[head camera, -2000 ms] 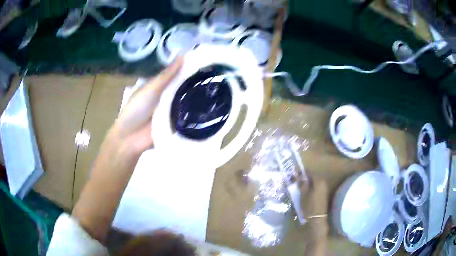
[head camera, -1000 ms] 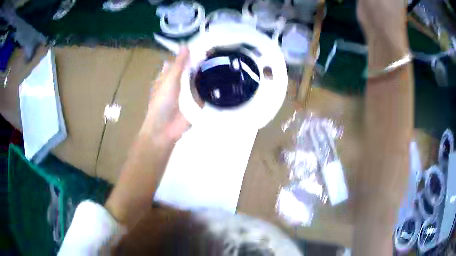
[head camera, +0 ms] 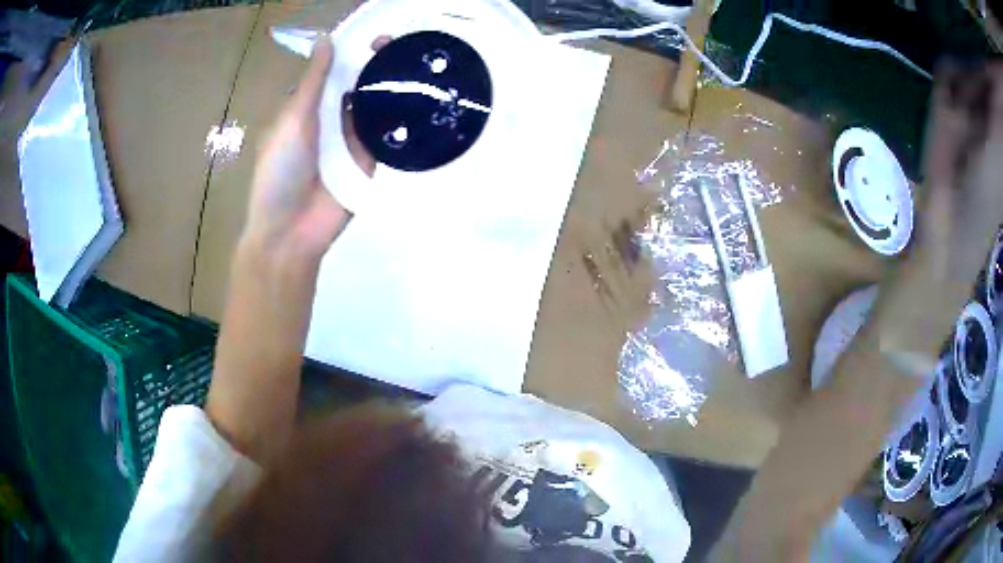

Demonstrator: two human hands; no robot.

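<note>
My left hand point(head camera: 288, 181) grips the lower left edge of a display unit, a white ring around a glossy black disc point(head camera: 423, 101). The unit is held over the white paper sheet point(head camera: 440, 280), its top cut off by the picture's edge. A thin white power lead point(head camera: 720, 75) runs from the unit's right side across to the right. My right hand point(head camera: 968, 143) is at the far right, blurred and dark; its fingers and anything in them cannot be made out.
Crinkled clear film point(head camera: 671, 264) lies right of the paper, with a white bracket point(head camera: 757, 313) on it. A slotted white disc point(head camera: 872, 190) and several stacked units point(head camera: 911, 453) are at right. A white slab point(head camera: 68, 176) and green crate point(head camera: 165, 385) are at left. A wooden strip point(head camera: 689, 72) stands at the far edge.
The held unit has moved up in the picture, and more of the paper shows. My right arm has swung from upright at the top right to slanting along the right side. The view has shifted.
</note>
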